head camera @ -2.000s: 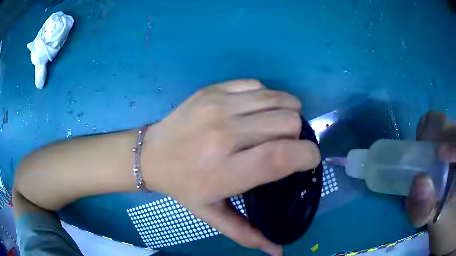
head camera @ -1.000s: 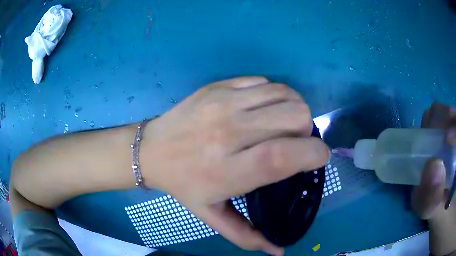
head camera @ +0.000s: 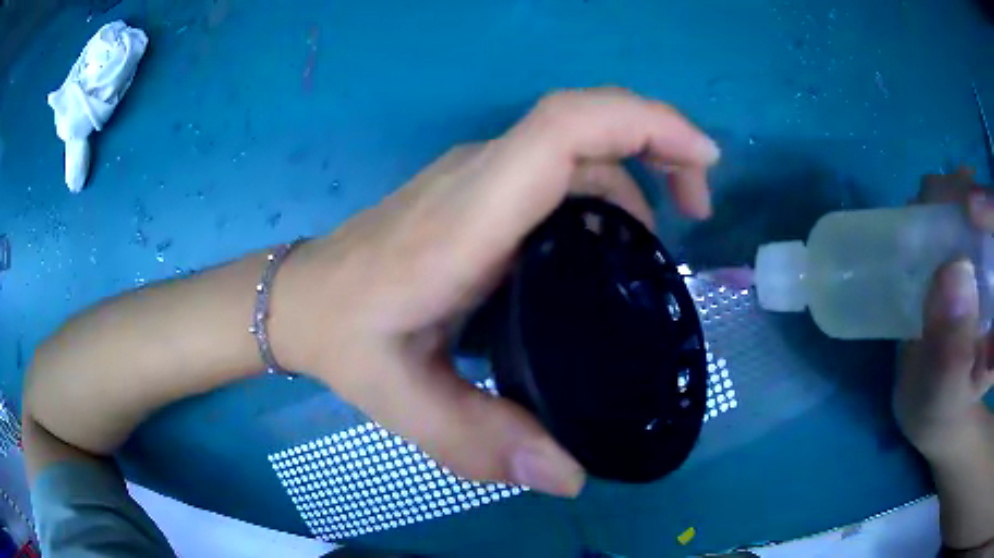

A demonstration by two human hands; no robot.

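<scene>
A black oval plastic housing (head camera: 610, 349) stands tilted above the mat, its face towards the right, with small shiny spots along its right rim. My left hand (head camera: 458, 262) holds it from the left, thumb at its lower left edge and fingers arched over its top. My right hand (head camera: 948, 349), partly cut off by the right edge, holds a translucent pale-yellow squeeze bottle (head camera: 877, 273) sideways. Its pinkish tip points left, close to the housing's right rim; whether it touches is unclear. A clear sheet with rows of white dots (head camera: 371, 480) lies under the housing.
A crumpled white cloth (head camera: 104, 71) with a narrow end lies at the upper left of the blue-green mat (head camera: 382, 76). A small yellow piece (head camera: 686, 535) lies near the front edge. The mat's front edge curves along the bottom.
My left fingers have lifted and opened off the housing's top, uncovering more of its face. The housing has moved up slightly. The bottle and my right hand have also moved up a little.
</scene>
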